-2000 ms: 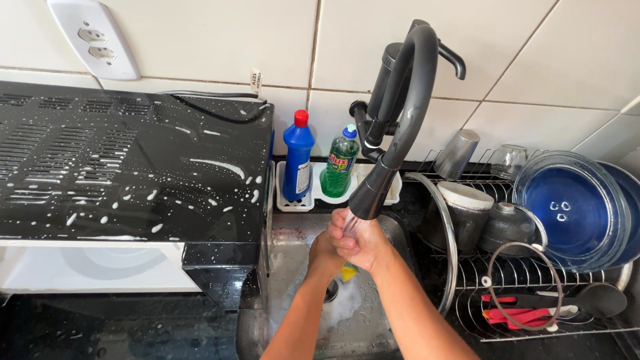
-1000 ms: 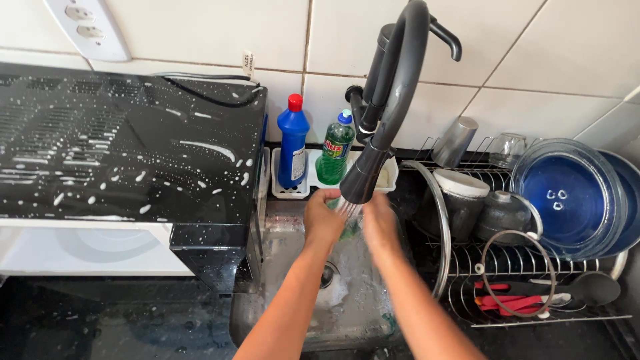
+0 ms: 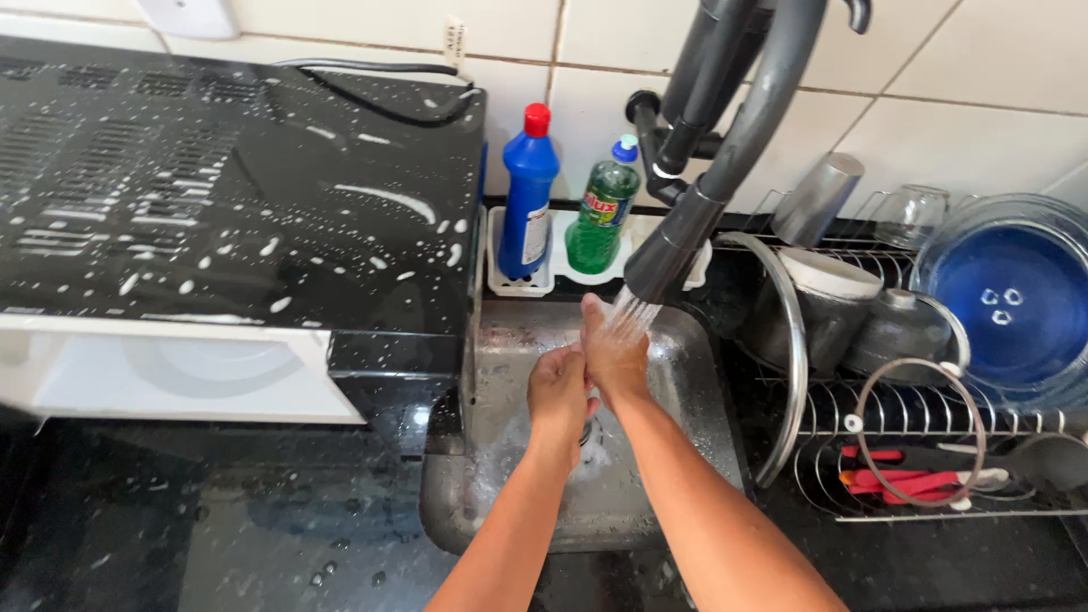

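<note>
Water streams from the black faucet's spray head (image 3: 671, 246) onto my right hand (image 3: 618, 361), which is wet, with its fingers pointing up toward the spray. My left hand (image 3: 558, 387) lies against it on the left, its fingers curled at the right palm; whether anything small is between them cannot be seen. Both hands are over the stainless steel sink (image 3: 680, 357), where a little foam lies near the drain. Behind the sink a blue bottle with a red cap (image 3: 529, 204) and a green dish soap bottle (image 3: 602, 212) stand in a white caddy (image 3: 544, 280).
To the left, a black microwave oven (image 3: 255, 212) spotted with white foam stands with its white-lined door (image 3: 195, 365) open above the wet black countertop (image 3: 212, 518). At right a wire dish rack (image 3: 901, 416) holds blue-looking glass dishes (image 3: 1011, 297), pots, a metal cup, lids and red-handled utensils.
Two seconds ago my hands were clasped together under the spray, and a second ago they were apart. Now they touch again. The yellow thing seen in the sink earlier is no longer visible.
</note>
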